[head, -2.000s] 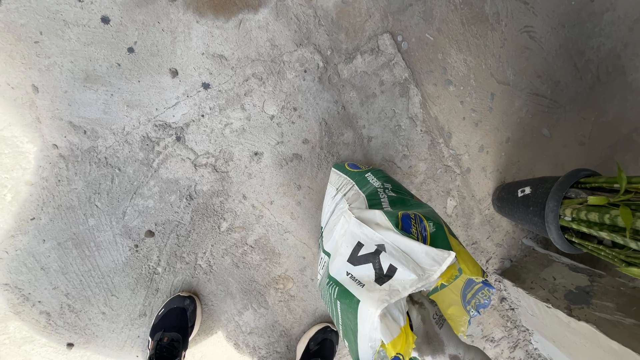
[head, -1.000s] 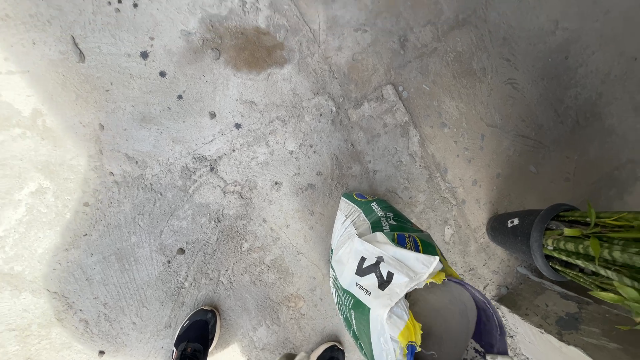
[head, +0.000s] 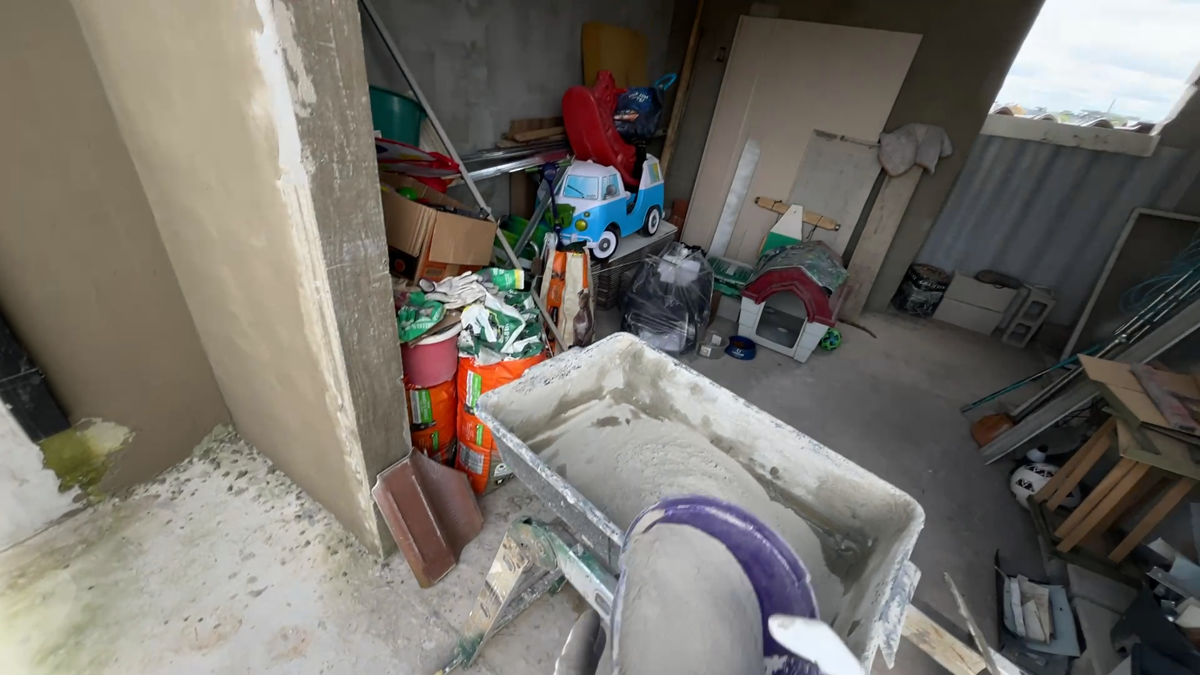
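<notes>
A purple bucket (head: 741, 534) full of pale grey powder or mix (head: 692, 595) is at the bottom of the view, over the near side of a mortar-crusted trough (head: 797, 422). What looks like my right hand in a white glove (head: 814, 641) lies at the bucket's right rim; most of it is cut off by the frame edge. Inside the trough is a heap of similar grey material (head: 647, 450). My left hand cannot be made out. A dark grey rounded shape beside the bucket's left side is too cropped to identify.
A wall edge (head: 328, 234) rises at left, with a brown roof tile (head: 428, 516) at its foot. Orange bags (head: 487, 375) stand behind the trough's left end. A metal frame leg (head: 511, 581) slants out at near left. A wooden stool (head: 1116, 478) and scraps lie at right.
The view has swung up from the floor, shoes, bag and potted plant to the trough and room. The purple bucket, beside the white-and-green bag one second ago, is now at the trough.
</notes>
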